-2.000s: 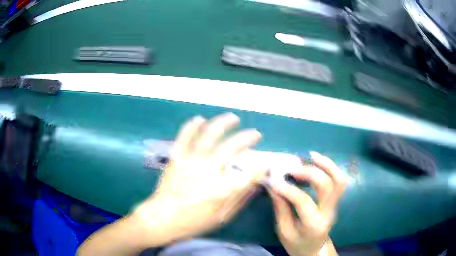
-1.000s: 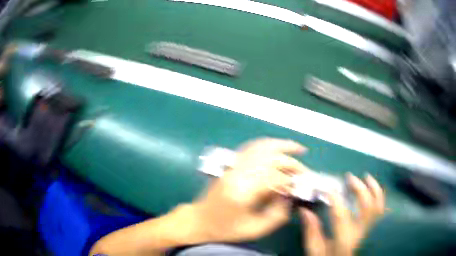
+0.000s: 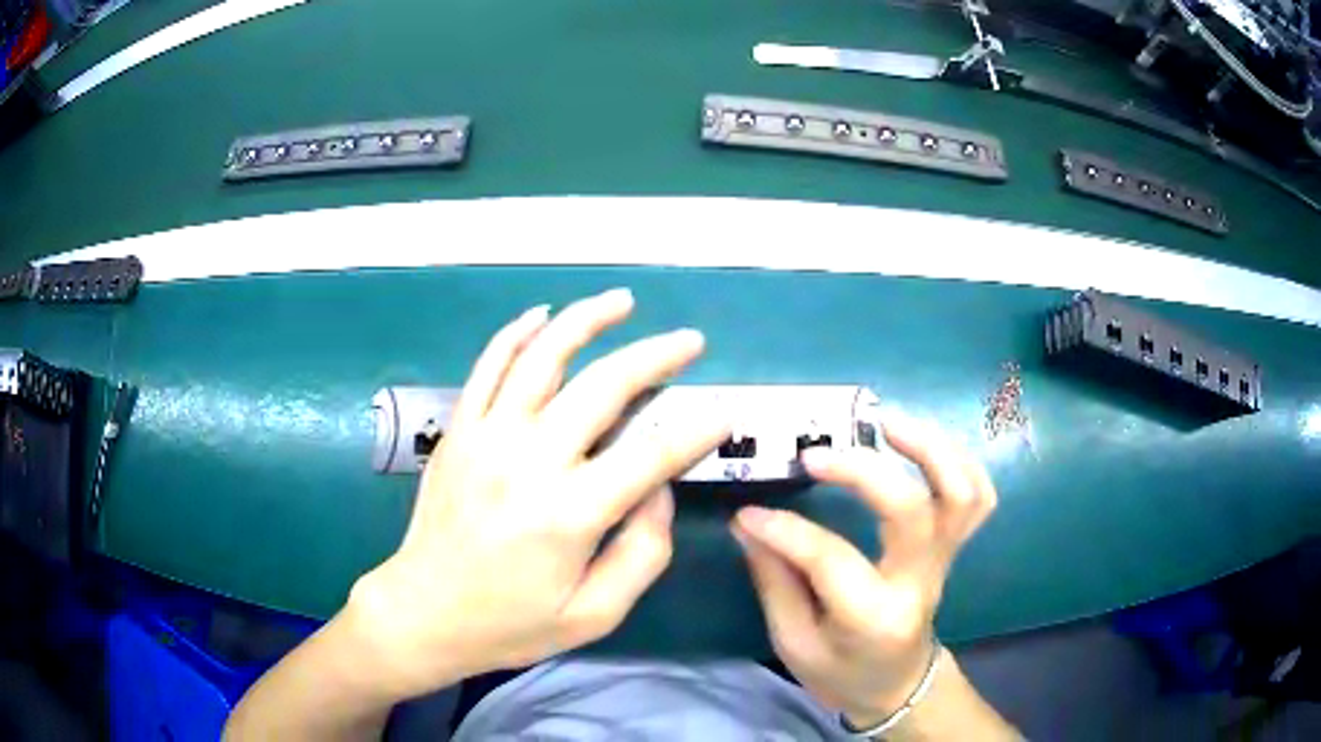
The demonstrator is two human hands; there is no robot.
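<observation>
A long pale strip housing lies on the bench edge in front of me, with dark square openings showing at its left end and right half. My left hand lies over its left and middle part, fingers across the top and thumb bent at the near side, covering some openings. My right hand is at the right end. Its index fingertip touches near the rightmost opening, and its thumb is apart from it in front of the housing. No part shows between thumb and finger. Small copper-coloured parts lie loose to the right.
Stacked dark housings stand at right. Slim housings lie on the green belt beyond the white stripe. A black tray and a dark pointed tool are at left. A metal guide arm is at upper right.
The view has swung back and sharpened. My right thumb and index finger, closer together at the housing earlier, are now apart. My left hand stays over the housing.
</observation>
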